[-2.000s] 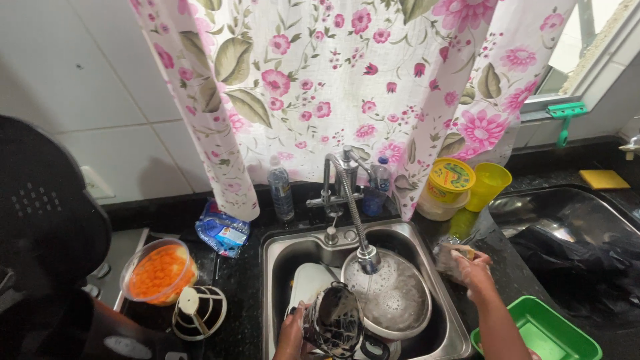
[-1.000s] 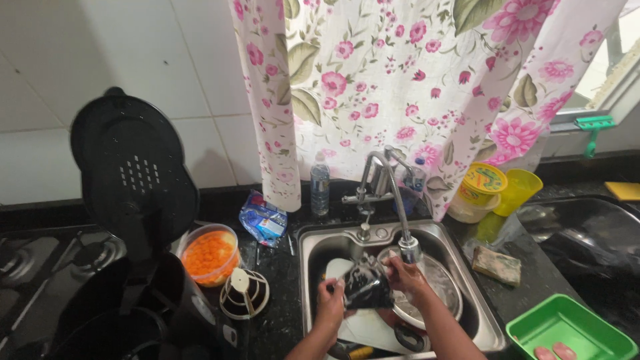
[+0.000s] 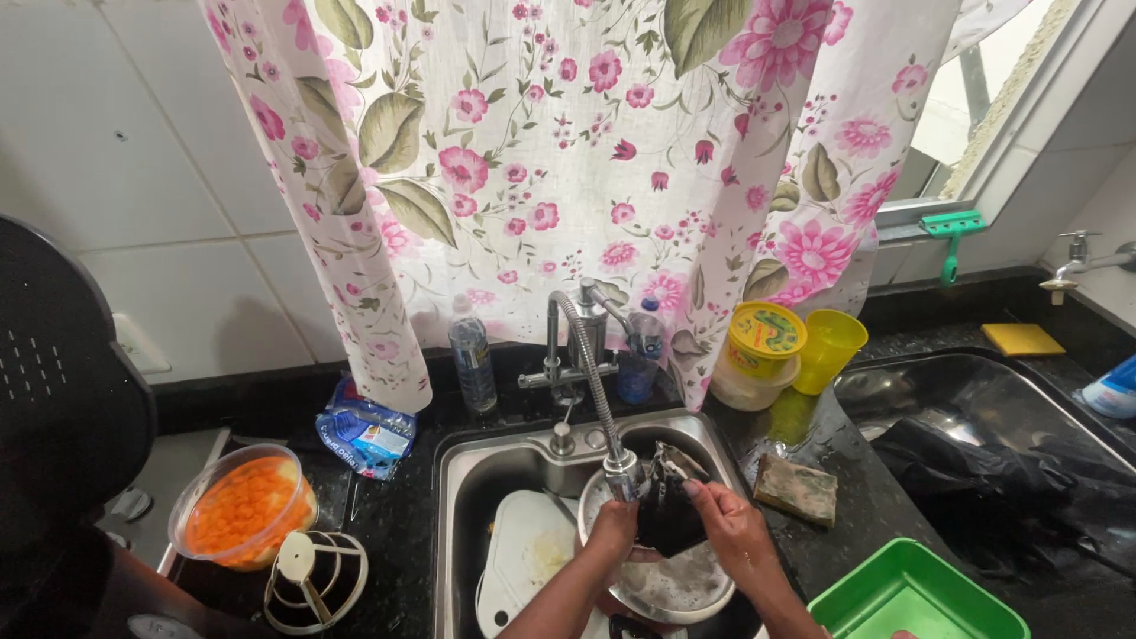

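Note:
My left hand (image 3: 615,531) grips the left side of a black container (image 3: 667,510) over the sink (image 3: 461,488), close by the faucet's spray head (image 3: 624,475). On its right side, my right hand (image 3: 728,524) has its fingers at the rim. What the black container is exactly, I cannot tell. Beneath both hands sits a metal bowl (image 3: 688,590) of cloudy water. A white cutting board (image 3: 532,550) leans in the sink to the left of the bowl. The used sponge (image 3: 796,490) lies on the counter right of the sink.
At the left are a tub of orange pieces (image 3: 244,506), a white plastic frame (image 3: 315,577) and a blue package (image 3: 366,435). Bottles, including a clear one (image 3: 473,355), stand behind the sink. A green basin (image 3: 919,590), yellow cup (image 3: 827,351) and second sink with black plastic (image 3: 985,479) are at right.
My right hand was on the sponge at the right counter two seconds ago; the sponge now lies there and that hand is at the black container. The container has moved under the spray head.

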